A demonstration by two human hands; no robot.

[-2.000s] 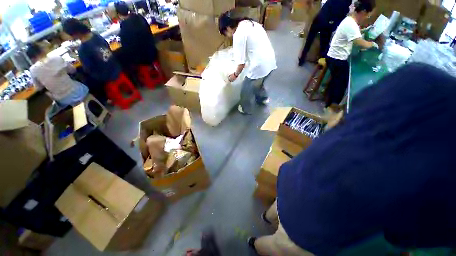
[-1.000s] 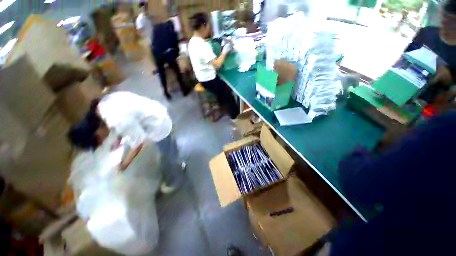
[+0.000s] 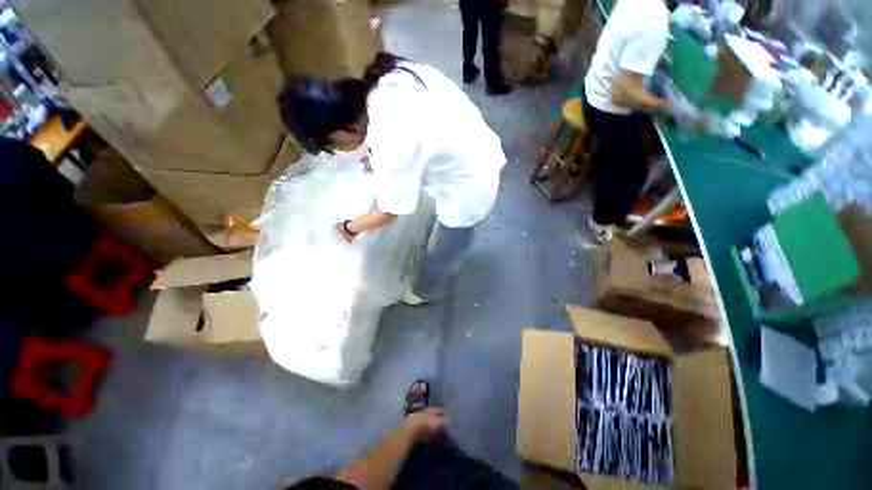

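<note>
My left hand is at the bottom centre, small and blurred, above my dark trouser leg and sandalled foot. No object shows in it, but its finger pose is unclear. My right hand is out of the picture. An open brown carton stands to the right beside the table, with dark and white slim parts packed in rows. A large translucent white plastic bag stands on the floor ahead to the left; a person in white bends over it with a hand on it.
The green table runs along the right, bearing a green retail box and white stacks. Another person works there by a stool. Tall cartons, a low open carton and red stools are on the left.
The view has swung back left and down from the table. The bag and bending person are now nearer the centre, the slim-parts carton is lower right, and my left hand has come into view.
</note>
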